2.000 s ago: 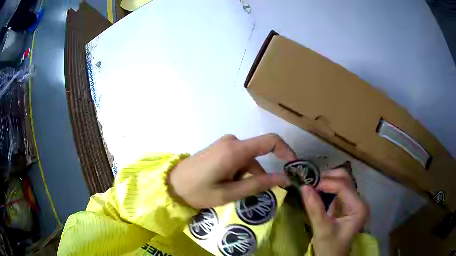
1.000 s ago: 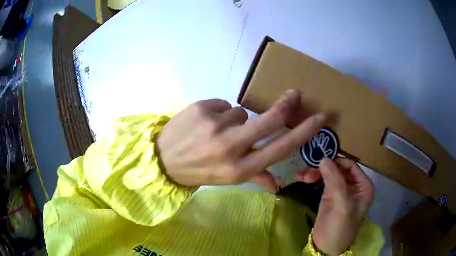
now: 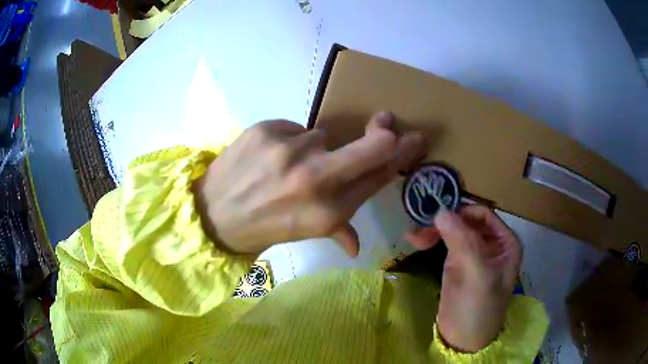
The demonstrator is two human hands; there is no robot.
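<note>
A brown carton [image 3: 490, 135] with a pale carry handle [image 3: 568, 186] in a dark slot lies slantwise on the white table [image 3: 263, 57]. My right hand [image 3: 476, 263] holds a round black seal sticker [image 3: 431, 193] with a white hand logo between thumb and fingers, at the carton's near edge. Whether the sticker touches the carton is hard to tell. My left hand [image 3: 305, 185] lies over the carton's near left part, fingers extended onto it, holding nothing. It hides part of the near edge.
A sticker sheet [image 3: 254, 281] shows at the table's near edge by my left sleeve. Flattened cardboard [image 3: 84, 121] stands beyond the left edge. An open box with yellow scraps [image 3: 150, 23] is at the top left. Another brown carton [image 3: 611, 306] is at the lower right.
The sticker has come off the sheet into my right hand and moved up to the carton edge. My left hand has let go of the sheet and moved onto the carton.
</note>
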